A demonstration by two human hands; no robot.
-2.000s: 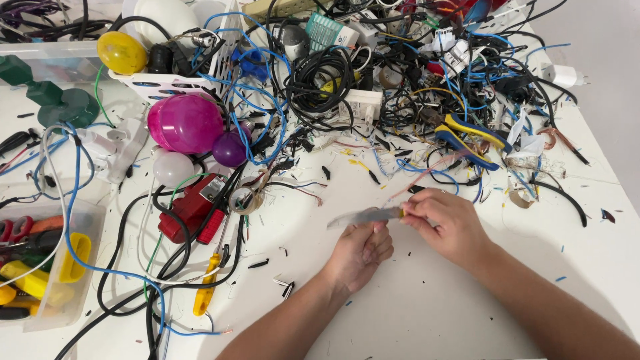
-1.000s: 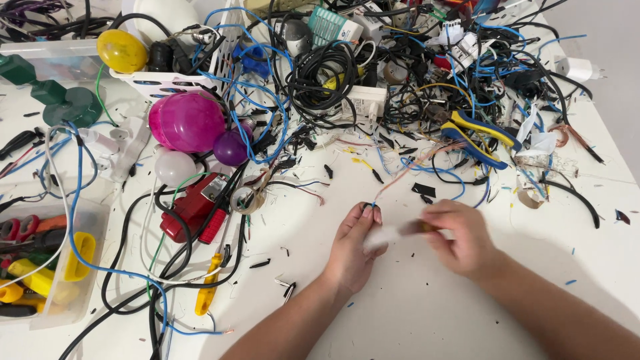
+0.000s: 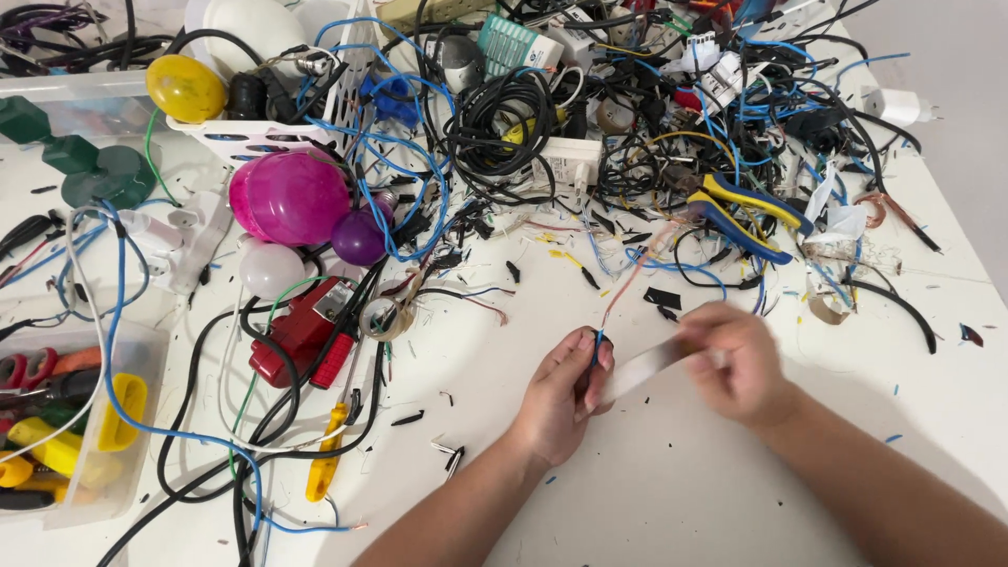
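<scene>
My left hand (image 3: 563, 394) is closed around a short length of cable with black and blue insulation, and a bare copper strand (image 3: 626, 287) runs up from it. In my right hand (image 3: 736, 362) is a knife (image 3: 647, 368), its blade blurred and pointing left toward my left hand. Blue-and-yellow pliers (image 3: 748, 216) lie with handles spread beyond my right hand. A black scrap of insulation (image 3: 661, 298) rests on the white table (image 3: 630, 488), just above and between the hands.
A heap of tangled wires, chargers (image 3: 898, 106) and plugs spans the back. To the left are a pink bulb (image 3: 290, 197), a red device (image 3: 303, 331), a yellow-handled screwdriver (image 3: 325, 465) and a clear plastic bin (image 3: 153, 378) of tools. Insulation scraps litter the table.
Two seconds ago the knife blade was up by my left fingertips, with my hands close together. The copper strand above my left hand shows from one second ago on.
</scene>
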